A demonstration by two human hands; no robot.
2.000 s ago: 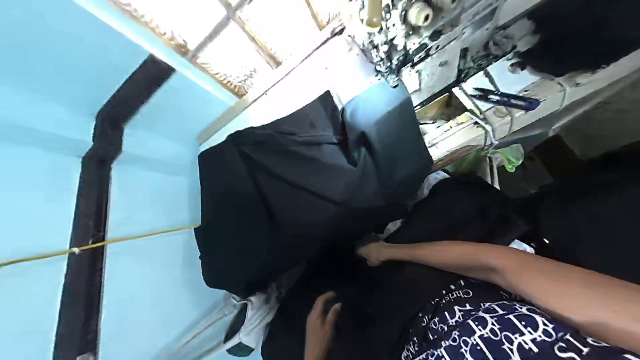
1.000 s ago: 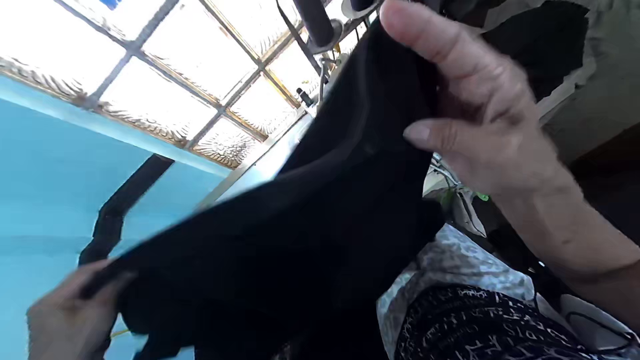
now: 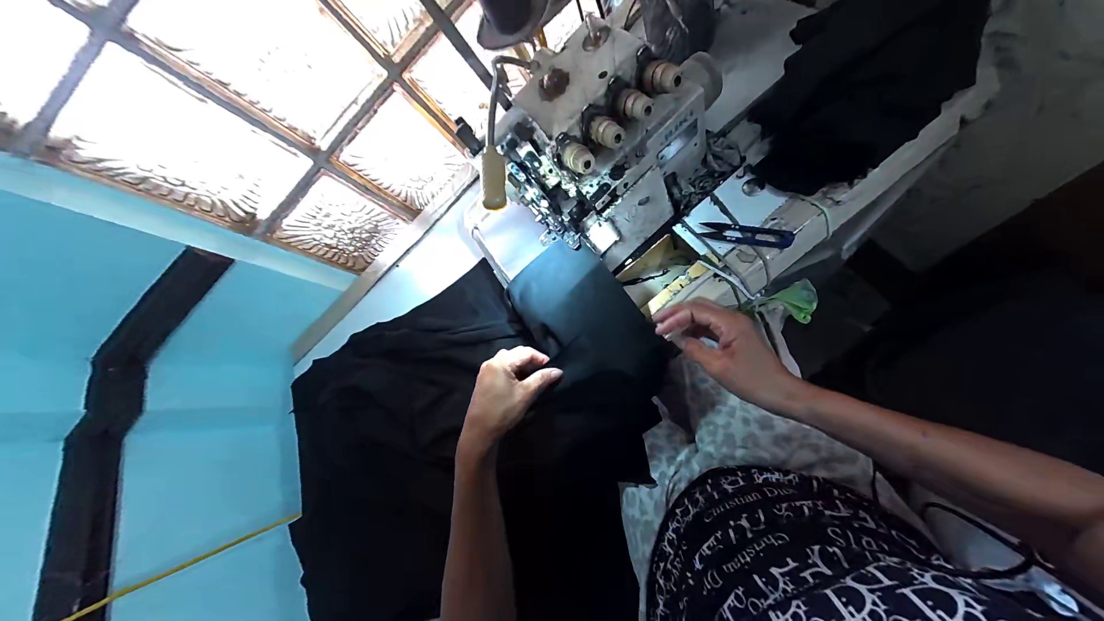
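Observation:
Black fabric (image 3: pixel 388 414) lies over the work surface and hangs down toward my lap, its upper part lit under the head of an overlock sewing machine (image 3: pixel 604 129). My left hand (image 3: pixel 509 388) rests on the fabric, thumb and fingers bent close together; whether it pinches a fold cannot be made out. At the fabric's right edge is my right hand (image 3: pixel 711 341), fingers curled with the fingertips near the cloth. Whether it grips the edge is unclear.
Blue thread snips (image 3: pixel 749 235) lie on the table edge right of the machine. A green scrap (image 3: pixel 795 300) hangs nearby. More black cloth (image 3: pixel 871 86) is heaped at upper right. A glass-block window (image 3: pixel 233 78) and blue wall stand at left.
The black fabric, held up between both hands a second ago, now lies at the machine. My left hand has come in from the far left onto it; my right hand has lowered.

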